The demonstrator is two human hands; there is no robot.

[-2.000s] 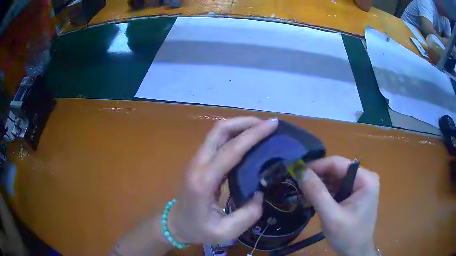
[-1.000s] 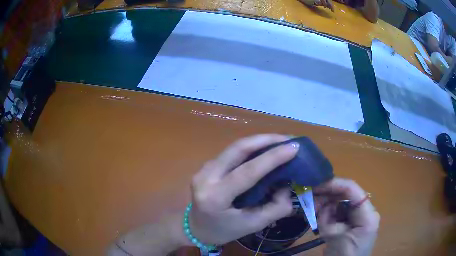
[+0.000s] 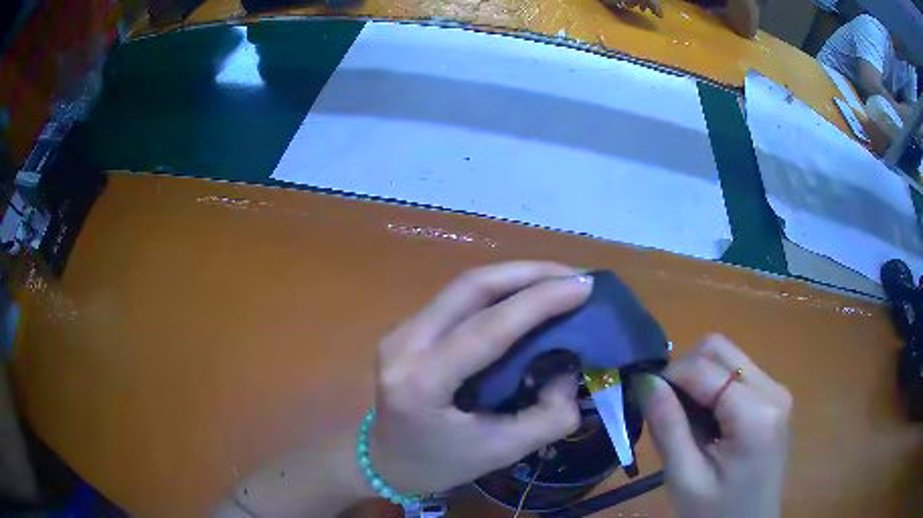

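My left hand (image 3: 476, 374) grips the black camera head shell (image 3: 607, 324) and holds it tilted above the base housing (image 3: 547, 491). A white ribbon cable (image 3: 613, 430) with a yellow end (image 3: 602, 380) hangs from the shell's lower edge. My right hand (image 3: 724, 425) is at the shell's right edge, thumb and fingers pinched on something dark and thin, too hidden to name. A thin yellow wire (image 3: 528, 486) shows in the base housing. A flat black bar (image 3: 612, 496) sticks out beside the base, under my right hand. My left hand hides part of the base.
White sheets (image 3: 506, 132) lie on the green belt (image 3: 172, 121) beyond the orange-brown benchtop (image 3: 223, 334). Black rounded parts (image 3: 904, 324) are at the right edge. A dark machine (image 3: 66, 218) stands at the left. A person's arm and shirt (image 3: 860, 56) show at the upper right.
The shell has tilted over from its more open pose. The ribbon cable now hangs free, while my right fingers were at its yellow end; they have moved to the shell's right edge.
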